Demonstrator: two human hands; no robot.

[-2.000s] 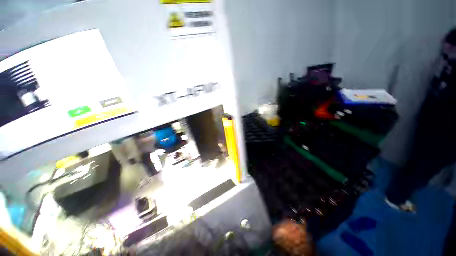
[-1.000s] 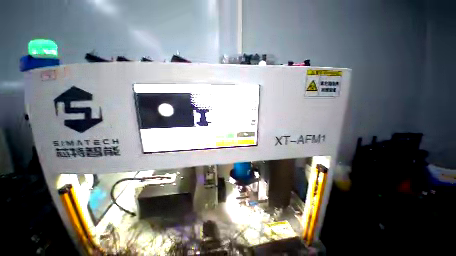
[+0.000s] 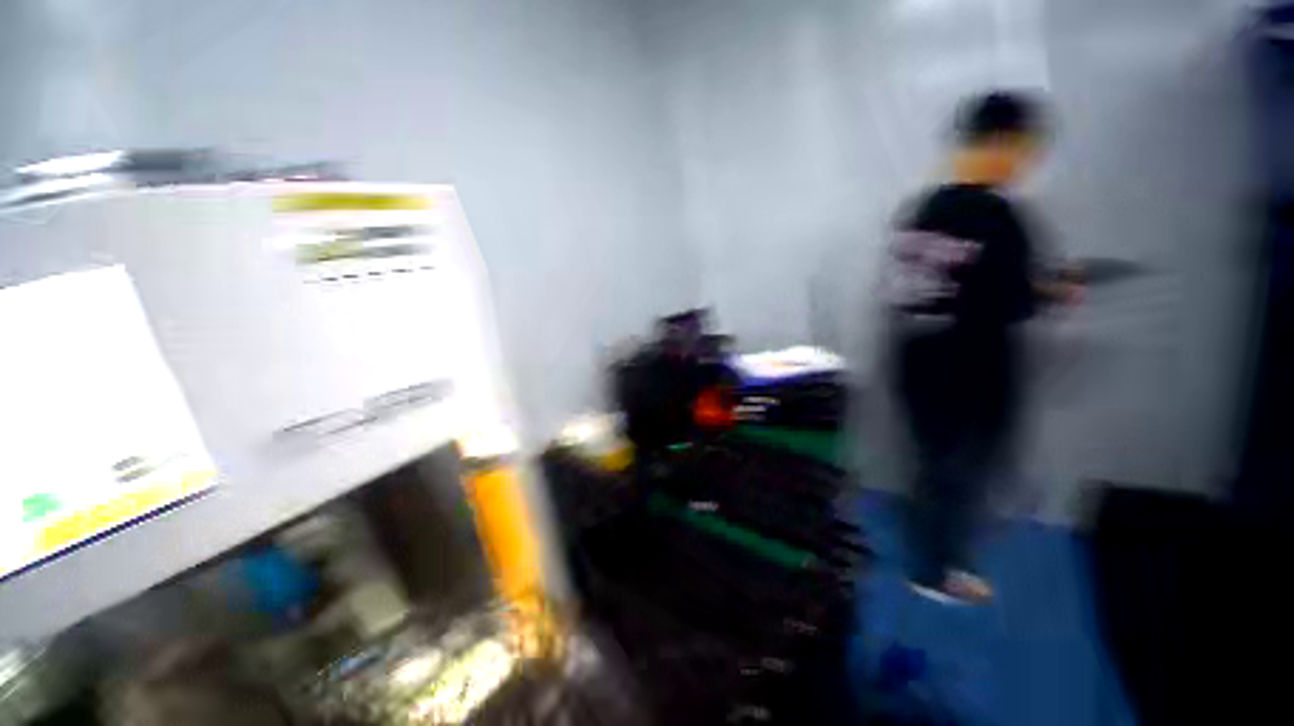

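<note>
The white machine [image 3: 355,341] fills the left side, tilted and blurred. Its touchscreen monitor [image 3: 92,411] is cut off by the left edge. The blue camera or optical head [image 3: 277,579] shows blurred inside the opening. The yellow light curtain bar [image 3: 504,532] stands at the opening's right side. Neither of my hands can be made out. The front of the worktable is below the picture or lost in blur, and no module can be seen.
Dark stacked blister trays [image 3: 710,596] stand right of the machine, with a white and blue item [image 3: 788,366] behind them. A person in dark clothes [image 3: 972,298] stands further right on the blue floor [image 3: 1029,610]. A dark block [image 3: 1171,596] is at the lower right.
The view has swung right from facing the machine. The machine has shifted left in the picture, and the trays and the standing person now show. The green signal light has left the view.
</note>
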